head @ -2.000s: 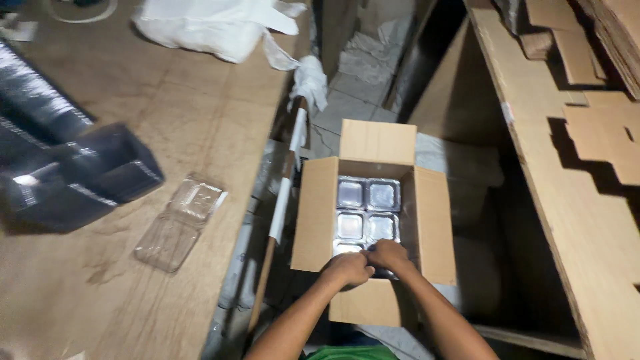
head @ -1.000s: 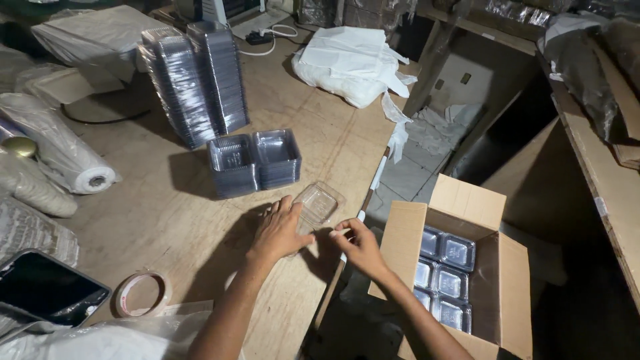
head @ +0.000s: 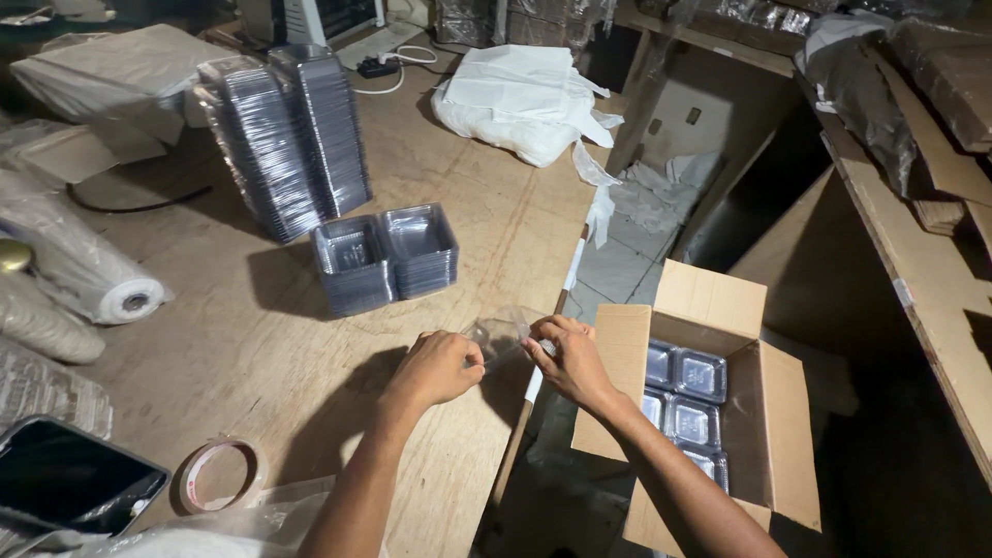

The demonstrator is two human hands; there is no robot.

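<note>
A clear plastic clamshell container (head: 504, 333) is at the table's right edge, between my two hands. My left hand (head: 438, 368) has its fingers curled at the container's left side. On its right side, my right hand (head: 564, 356) pinches the rim between thumb and fingers. Behind them stands a short double stack of clear plastic containers (head: 422, 248), with taller nested stacks (head: 287, 139) leaning beyond it. Right of the table, an open cardboard box (head: 787, 434) holds several stacks of plastic containers (head: 697, 422); its left flap hides part of them.
White plastic bags (head: 515, 101) lie at the table's far end near a power strip (head: 377, 66). At the left are a wrapped roll (head: 101, 271), a tape roll (head: 223, 474) and a dark-screened device (head: 74, 477). A wooden shelf (head: 914, 287) runs along the right.
Both hands were in the cardboard box two seconds ago and are now at the clear container on the table. The view has swung left. Since one second ago, my right hand has come onto the container.
</note>
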